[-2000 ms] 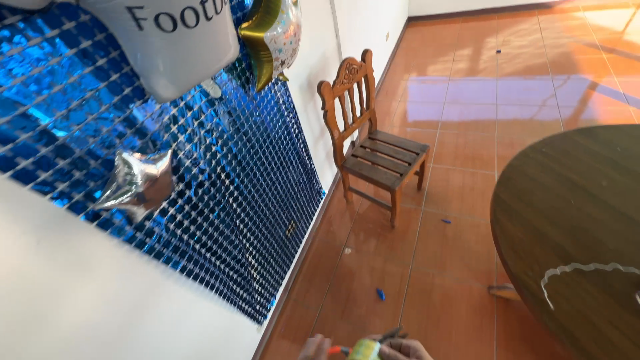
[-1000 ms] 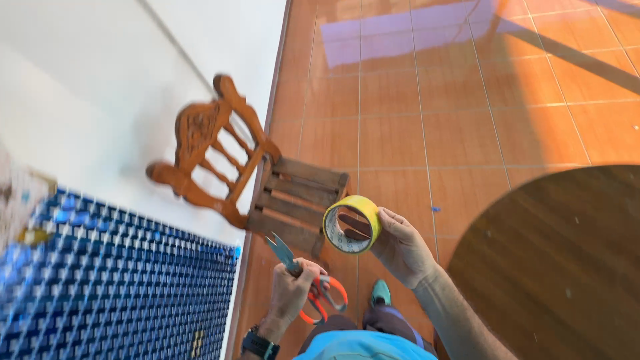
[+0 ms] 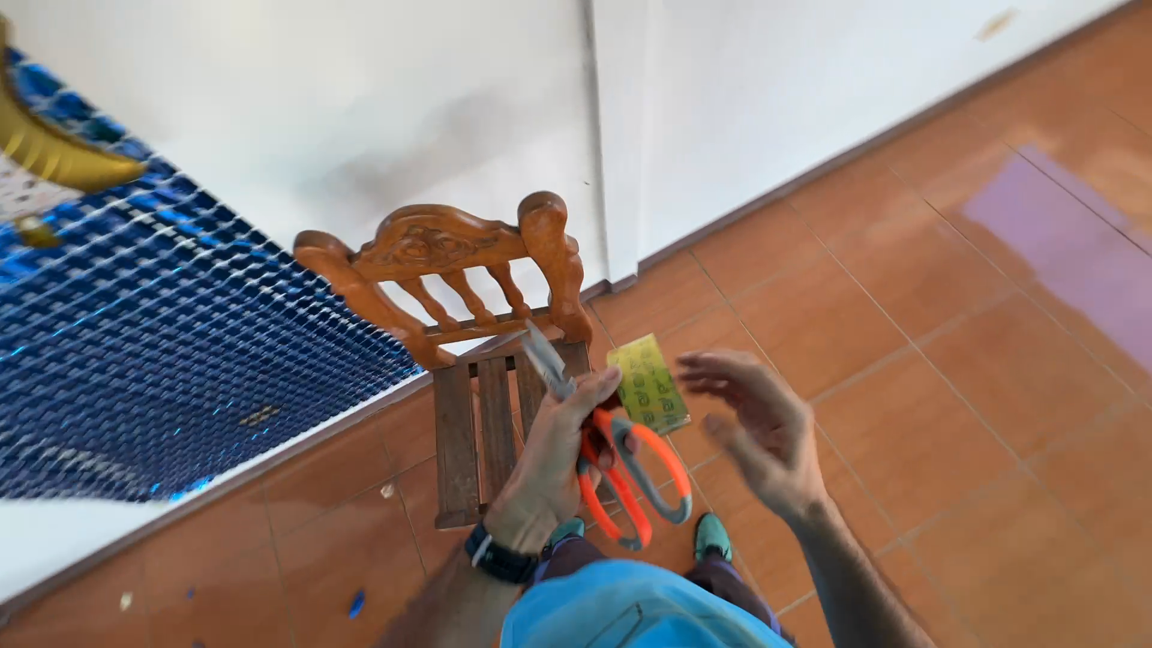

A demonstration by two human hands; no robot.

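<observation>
My left hand [image 3: 562, 441], with a dark watch on its wrist, holds a pair of scissors [image 3: 643, 481] with orange and grey handles. The blades point up and away, over the chair seat. A roll of yellow tape [image 3: 650, 385] with printing on it is at the fingers of the same hand, its side turned to me. Just right of the roll is my right hand [image 3: 756, 423], fingers apart and somewhat blurred, holding nothing. How the left fingers grip the roll is partly hidden.
A carved wooden chair [image 3: 457, 243] with a slatted seat stands before me against the white wall [image 3: 405, 99]. Blue foil curtain [image 3: 180, 342] and a gold balloon [image 3: 72, 157] hang at left. Small blue scraps [image 3: 357, 604] lie on the tiled floor [image 3: 864, 360].
The tape roll has passed from my right hand to my left, which still holds the scissors. My right hand has let go. The view has turned, and the round table is out of it.
</observation>
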